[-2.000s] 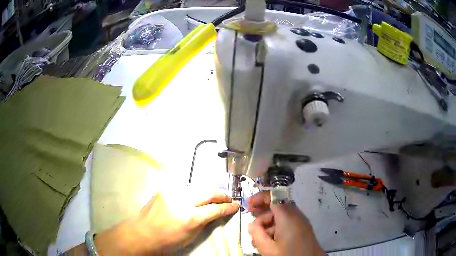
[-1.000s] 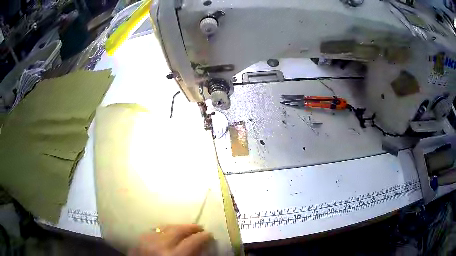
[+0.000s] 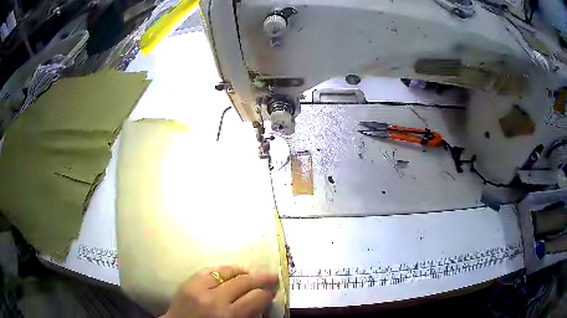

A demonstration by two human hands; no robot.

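Note:
The cloth panel (image 3: 146, 217) is pale yellow, washed white by glare, and lies flat on the table, running up to the presser foot (image 3: 264, 148). Its right edge shows more than one layer, running from the foot down to the table's front. My left hand (image 3: 227, 292), bare with a gold ring, lies on the cloth near this edge at the bottom of the picture. Its fingers are bent and its fingertips blurred; its thumb is hidden, so a grip cannot be told from pressing. My right hand is not in view.
A darker olive cloth pile (image 3: 56, 149) lies at left. The white machine head (image 3: 373, 37) spans the top. Orange-handled snips (image 3: 404, 134) lie on the bed, right of the needle. The yellow lamp (image 3: 168, 25) is at upper left. Ruler marks (image 3: 398, 268) line the front edge.
The view has swung right and down since the first frame. Both hands were at the presser foot; my right hand has left the picture, and my left hand is now lower on the cloth.

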